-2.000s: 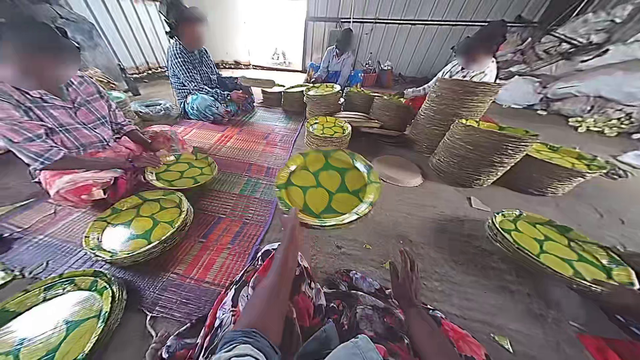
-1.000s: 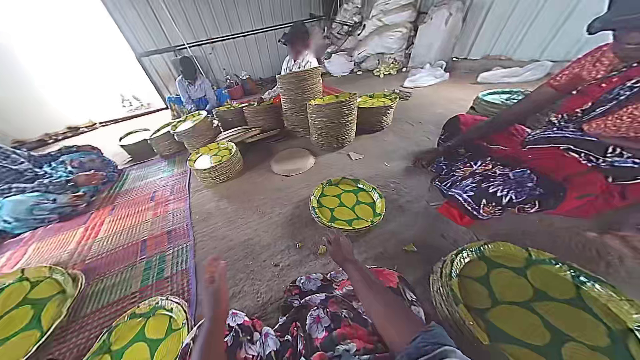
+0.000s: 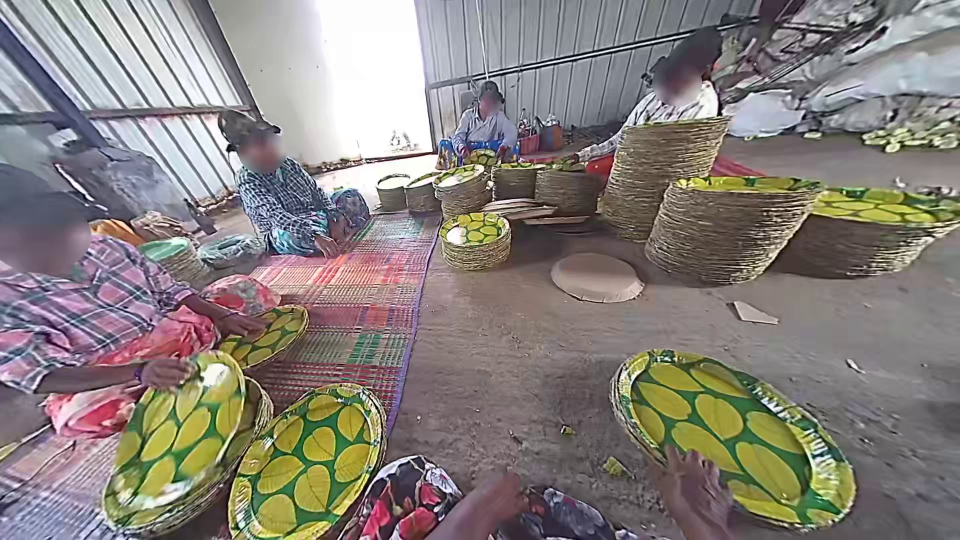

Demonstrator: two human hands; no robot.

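Note:
My right hand (image 3: 694, 487) lies at the near left rim of a short stack of green plates with a yellow leaf pattern (image 3: 739, 439) on the floor; whether it grips the rim cannot be told. My left hand (image 3: 495, 495) is over my floral-clothed lap, partly blurred, and no object shows in it. Left of my lap sits another leaf-patterned plate (image 3: 311, 457). Beyond that, a person in a checked shirt (image 3: 90, 300) tilts a plate (image 3: 180, 427) up from a stack and rests the other hand on a further plate (image 3: 266, 334).
A woven mat (image 3: 360, 315) runs along the left. Tall plate stacks (image 3: 731, 229) stand at the right, with a smaller stack (image 3: 475, 244) near the middle. A brown disc (image 3: 596, 277) lies on the floor. More people sit farther back; white sacks (image 3: 885, 75) fill the far right corner.
The view has swung left since one second ago. My right hand is now at a plate stack on the right; earlier it was near a plate in front of me.

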